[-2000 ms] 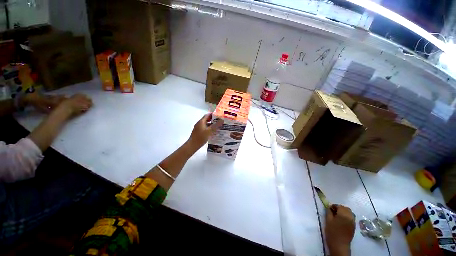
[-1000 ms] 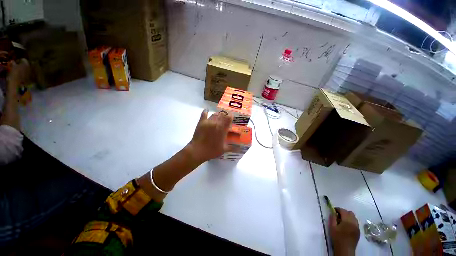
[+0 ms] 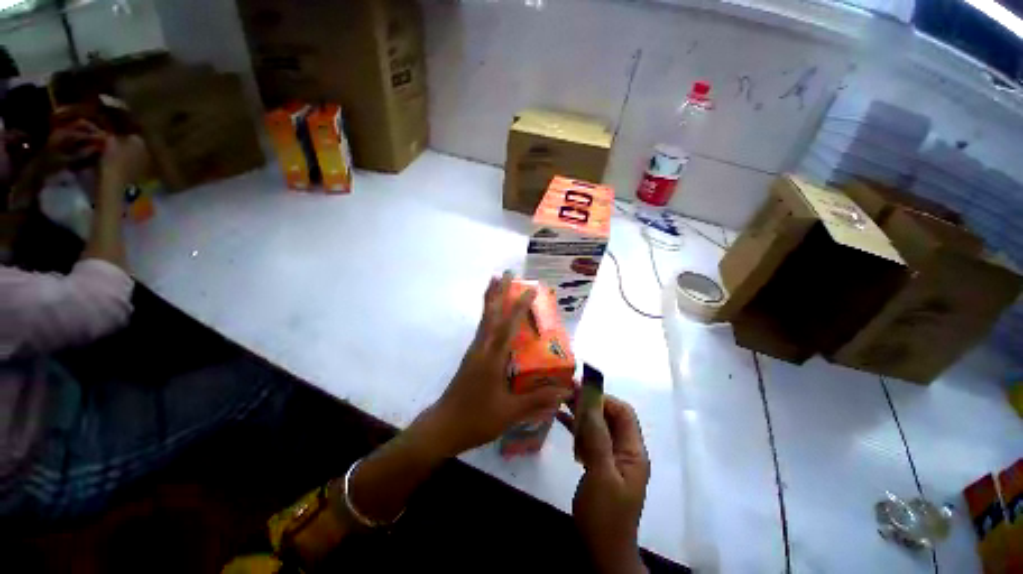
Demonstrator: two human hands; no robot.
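An orange-topped retail box (image 3: pixel 541 342) stands near the table's front edge. My left hand (image 3: pixel 482 376) grips it around its left side and front. My right hand (image 3: pixel 611 471) holds a utility knife (image 3: pixel 591 395) with its dark end up, close against the box's right side. Whether the blade touches the box cannot be told. A second retail box (image 3: pixel 570 241), with an orange top and printed white sides, stands upright just behind the first.
A small carton (image 3: pixel 555 163), a bottle (image 3: pixel 664 157) and a tape roll (image 3: pixel 700 294) are behind. An open carton (image 3: pixel 813 275) stands right, crumpled plastic (image 3: pixel 911 520) nearer. Two orange boxes (image 3: pixel 310 148) stand back left by a large carton. A person (image 3: pixel 67 314) sits at left.
My left hand has brought one box nearer the front edge, apart from the box behind. My right hand has moved left with the knife to the box. The view has shifted.
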